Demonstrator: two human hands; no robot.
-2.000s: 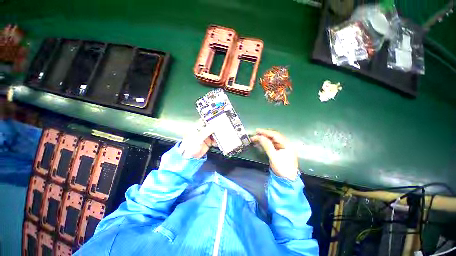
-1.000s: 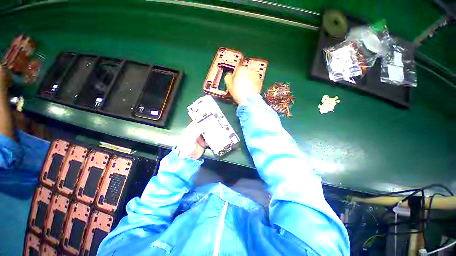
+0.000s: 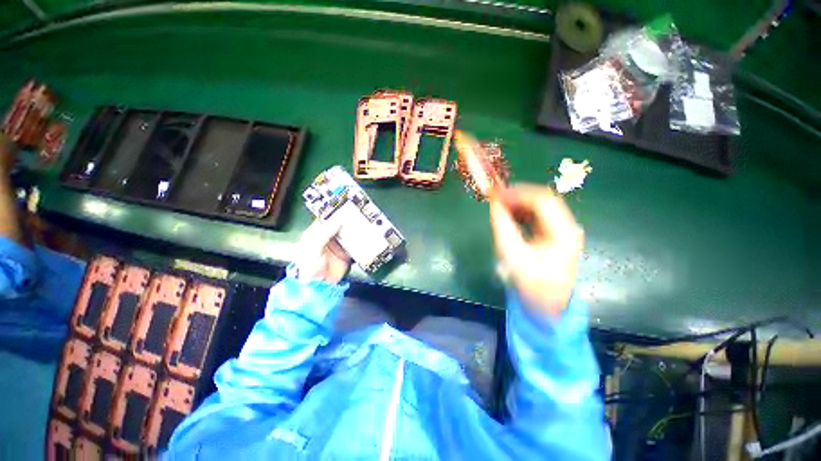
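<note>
My left hand [image 3: 322,252] holds the open phone unit [image 3: 356,221], board and pale battery side up, over the bench's front edge. My right hand [image 3: 542,243] is blurred, right of the unit, and holds a thin orange piece [image 3: 479,164] seen edge-on, apparently a middle housing. It partly hides the pile of small orange-copper parts [image 3: 497,155]. Two stacks of orange middle housings, left [image 3: 367,162] and right [image 3: 419,167], stand beyond the unit. A small heap of white-cream pieces [image 3: 572,176] lies to the right.
A black phone tray [image 3: 200,167] lies at left. A housing tray [image 3: 133,347] sits below the bench edge. Clear bags [image 3: 598,97] and a ring-shaped roll [image 3: 578,27] lie on a black tray [image 3: 648,149]. Cables [image 3: 752,396] hang at lower right. Another person's arm [image 3: 11,225] shows at far left.
My right hand first reached from the phone unit to the housing stacks, then moved right and back with a thin orange piece. My left hand still holds the unit, now slightly further left.
</note>
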